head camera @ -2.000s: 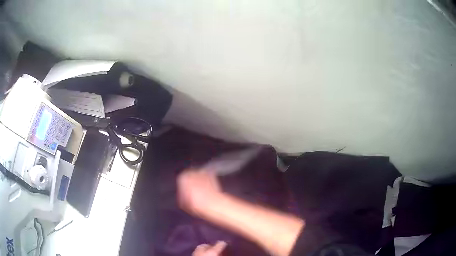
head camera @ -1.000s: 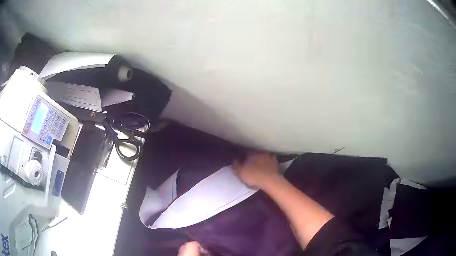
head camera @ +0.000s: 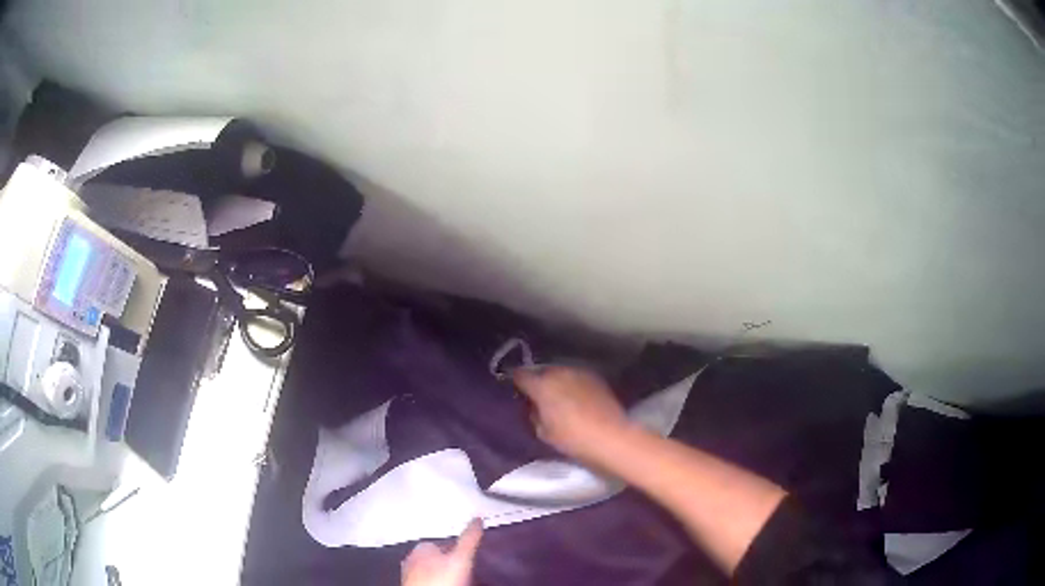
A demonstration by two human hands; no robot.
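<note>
Dark fabric panels (head camera: pixel 378 332) lie spread to the right of the machine table. A white curved lining or interfacing piece (head camera: pixel 413 492) lies on the dark cloth. My right hand (head camera: pixel 567 412) pinches the edge of a dark fabric piece at its fingertips, with a small pale loop-like edge showing just beyond them. My left hand (head camera: pixel 441 563) is at the bottom edge, partly cut off, its fingers at the lower edge of the white piece; I cannot tell whether it grips.
The machine's lit control panel (head camera: pixel 86 275) is at the left. Dark-handled scissors (head camera: pixel 266 326) and a flat black rectangle (head camera: pixel 172 372) lie on the white table (head camera: pixel 218 458). A thread cone (head camera: pixel 259 158) and pale pieces lie behind. A pale wall (head camera: pixel 642 149) runs along the back.
The white piece, hidden or blurred at first, now lies exposed and bent. My right hand moved right, then slightly back left and down. My left hand came further into view at the white edge.
</note>
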